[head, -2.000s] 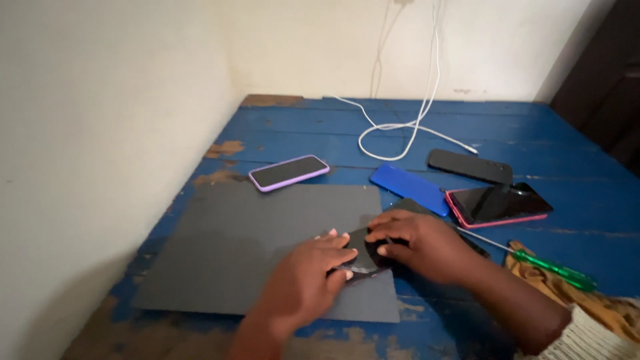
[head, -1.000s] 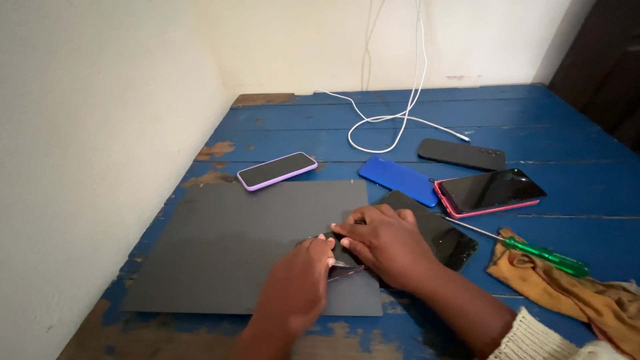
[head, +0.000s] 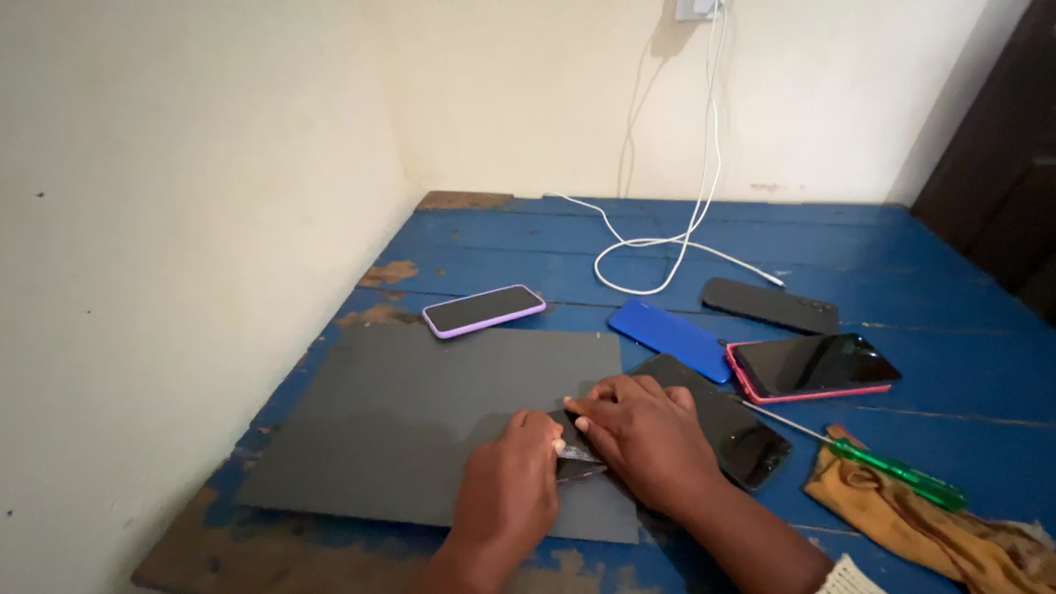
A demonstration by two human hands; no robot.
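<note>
On a dark grey mat [head: 396, 412], my left hand [head: 511, 483] and my right hand [head: 648, 437] meet over a small dark flat piece [head: 582, 470], largely covered by the fingers. A clear film-like strip shows between them. My left fingers pinch at its left side, and my right fingertips grip its upper edge. Partly beneath my right hand lies a dark phone with a glossy lower end [head: 747, 441]. A screwdriver with a green handle [head: 895, 474] rests right of that phone, its tip close to the phone's edge.
Beyond the mat lie a phone in a purple case [head: 485, 311], a blue phone back cover [head: 670, 340], a black phone or case [head: 771, 305] and a phone with a red edge [head: 813, 365]. A white cable [head: 648, 241] loops behind. An orange-brown cloth [head: 899, 516] lies at right.
My fingers have shifted slightly over the dark piece. Both hands stay on it. More of the dark phone beside my right hand shows than two seconds ago.
</note>
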